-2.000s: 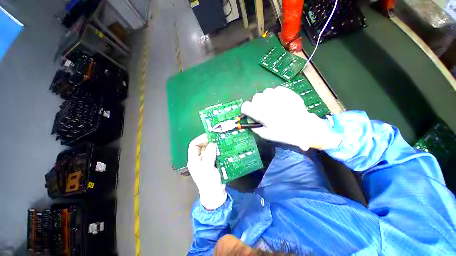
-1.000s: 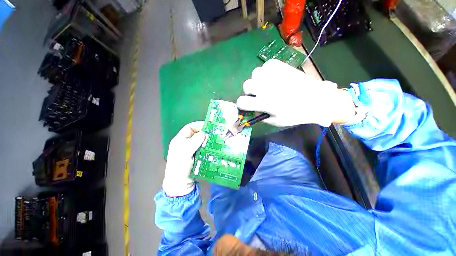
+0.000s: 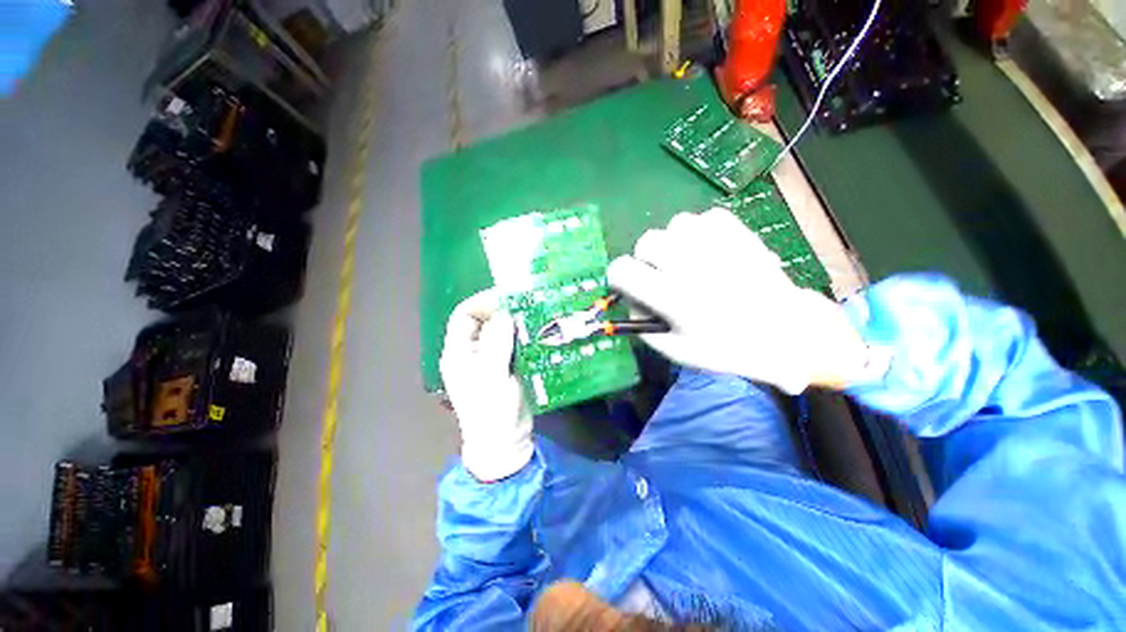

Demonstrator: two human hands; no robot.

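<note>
A green circuit board panel (image 3: 571,262) is held above the near edge of the green-matted table, its face with pale solder marks towards me. My left hand (image 3: 484,383), in a white glove, grips its left edge. My right hand (image 3: 741,303), also gloved, holds side cutters (image 3: 580,326) with dark and orange handles. Their metal jaws point left, over the lower middle of the panel; whether they touch it I cannot tell. Part of the cutters' handles is hidden in the glove.
Two more panels (image 3: 721,146) lie at the table's (image 3: 463,204) right side. A red-wrapped post (image 3: 751,56) and white cable stand behind them. A conveyor belt (image 3: 920,185) with a black carrier (image 3: 871,62) runs at right. Black bins (image 3: 253,377) line the far left floor.
The panel has moved up and right and been tilted since one second ago. The cutters' jaws now lie lower along it. The right hand has moved right and down, uncovering the second loose panel.
</note>
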